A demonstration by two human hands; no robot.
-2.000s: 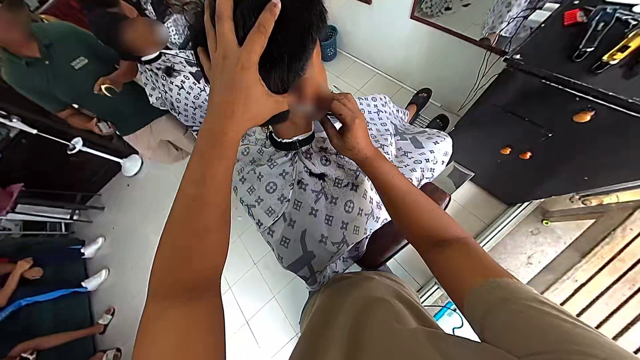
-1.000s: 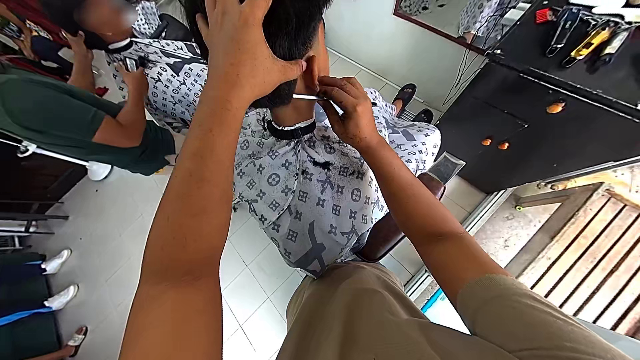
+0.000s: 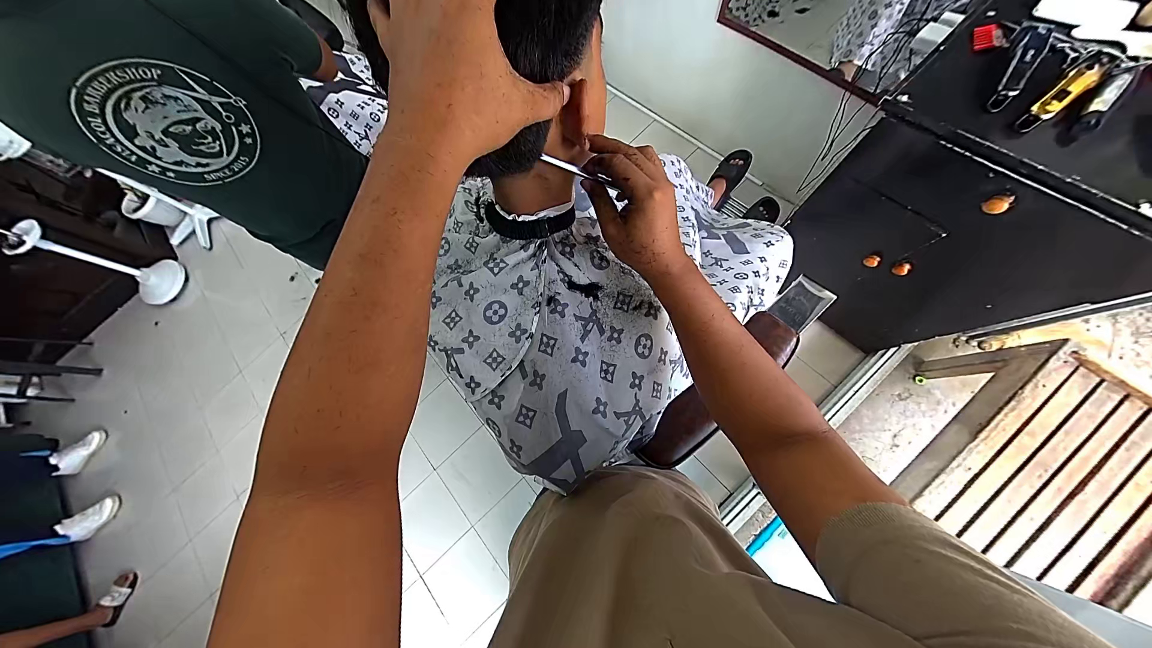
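A seated person's dark-haired head [image 3: 544, 40] is at the top centre, above a patterned barber cape [image 3: 576, 351] with loose hair clippings on it. A black neck band [image 3: 529, 223] holds the cape over a white strip. My left hand [image 3: 459, 81] is spread on the back and side of the head, its thumb by the ear [image 3: 578, 112]. Between the fingers of my right hand [image 3: 637, 202] is a thin razor [image 3: 567, 166], its pale end against the hairline behind the ear. The part inside my fingers is hidden.
A black cabinet [image 3: 954, 234] at right carries hair clippers [image 3: 1064, 93] and a red comb guard [image 3: 989, 37]. The chair's brown armrest [image 3: 688, 427] is beside the cape. A co-worker in a green shirt [image 3: 288, 162] stands close at left. Seated people's feet [image 3: 90, 522] show lower left.
The co-worker at left has come nearer, back turned. My right hand now holds the razor's pale end at the hairline, where two seconds ago it was blurred. My left hand stays on the head.
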